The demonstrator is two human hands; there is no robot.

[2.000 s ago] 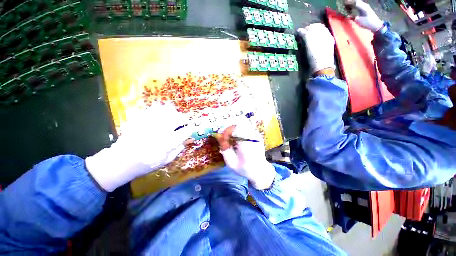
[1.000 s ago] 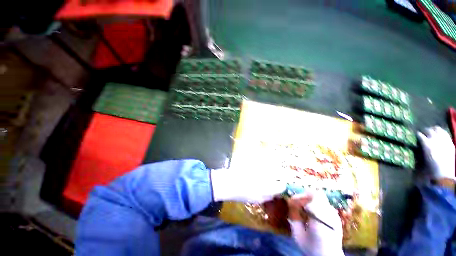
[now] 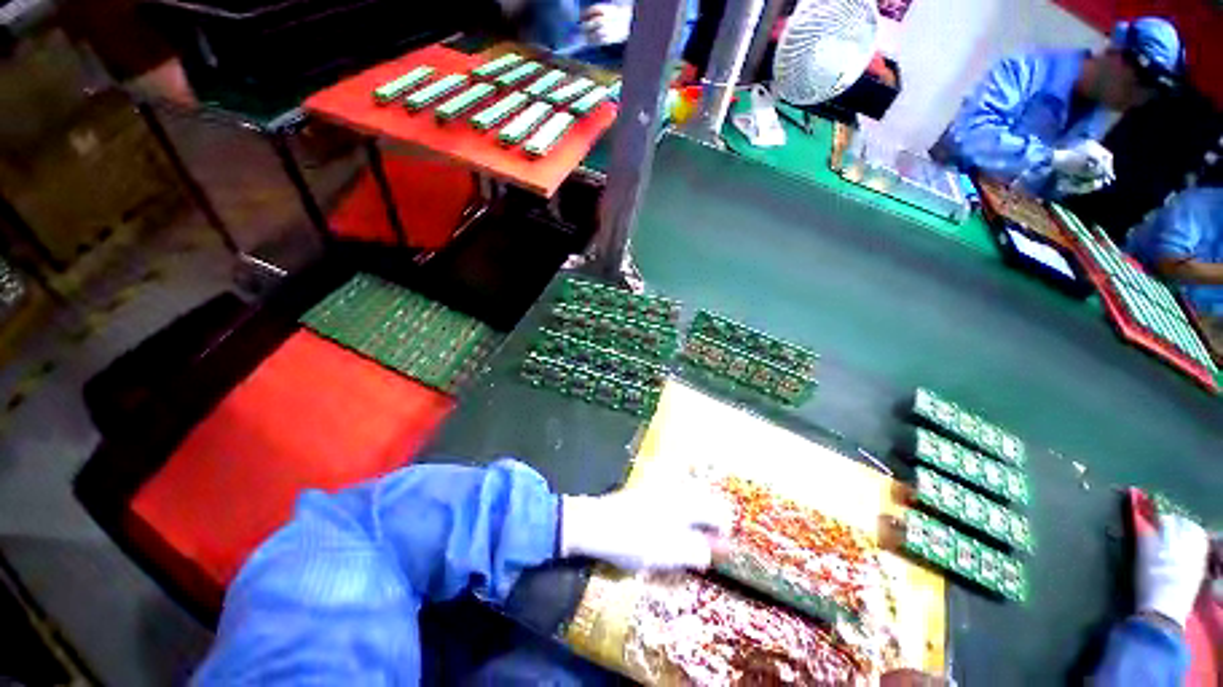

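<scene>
My left hand (image 3: 651,527), in a white glove, grips the left end of a narrow green PCB panel (image 3: 785,588). The panel slants down to the right over the yellow mat (image 3: 697,427). Many small orange-red parts (image 3: 791,526) lie scattered on the mat behind the panel, and whitish and reddish glossy bits lie in front of it. My right hand is nearly all cut off by the bottom edge; only a small skin-toned patch (image 3: 907,679) shows there, perhaps a fingertip. No tweezers can be made out.
Dark-faced panels (image 3: 604,352) stand behind the mat at left, pale-patched panels (image 3: 968,494) at right. A board stack (image 3: 400,329) lies on a red tray (image 3: 288,463) at far left. A metal post (image 3: 630,148) rises behind. A neighbour's gloved hand (image 3: 1174,564) is at right; people work across the bench.
The view has swung left and up, showing more bench and people beyond. My left hand still holds the panel. My right hand and its thin dark tool have left the view almost wholly.
</scene>
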